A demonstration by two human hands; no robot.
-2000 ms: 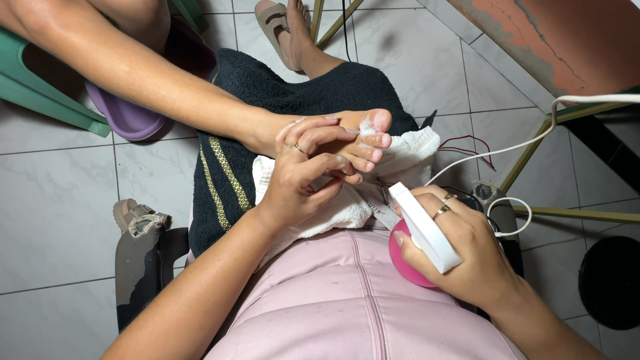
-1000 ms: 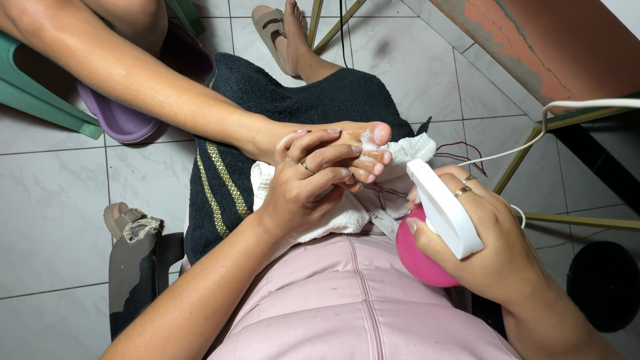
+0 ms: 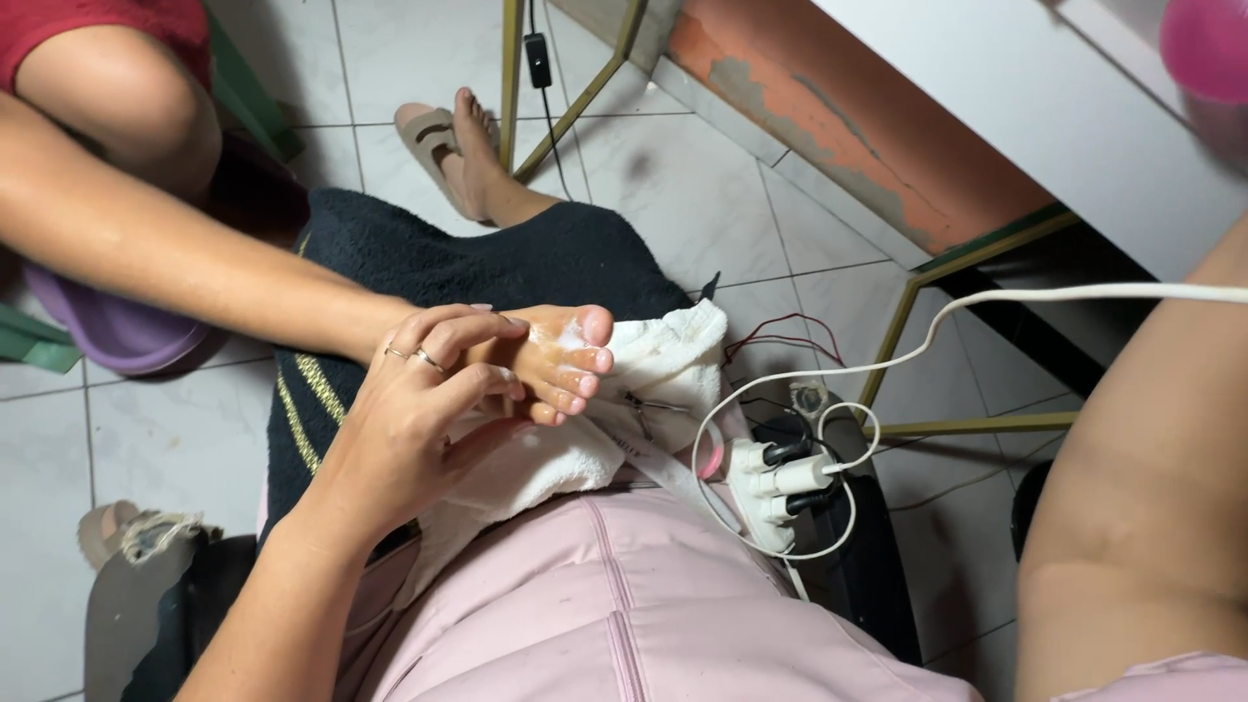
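Note:
Another person's bare foot (image 3: 561,361) lies on a white towel (image 3: 668,351), with patches of white cream on its top and near the big toe. My left hand (image 3: 439,380), with rings on it, holds the foot, its fingers curled over the top and the thumb low at the side of the small toes. A dark towel with gold stripes (image 3: 468,263) is under the leg. My right arm reaches up past the right edge, and its hand is out of view. A round pink object (image 3: 1204,49), partly cut off, is at the top right, by a white tabletop.
A white power strip (image 3: 760,497) with several plugs sits at my right side. A white cable (image 3: 1053,291) crosses from it to the right edge. Gold table legs (image 3: 892,341) stand beyond. A purple basin (image 3: 136,331) and a green stool (image 3: 34,341) are at the left.
My right hand, which held a white and pink device beside the foot, has moved out of view to the right. My left hand remains on the foot. The view has shifted right.

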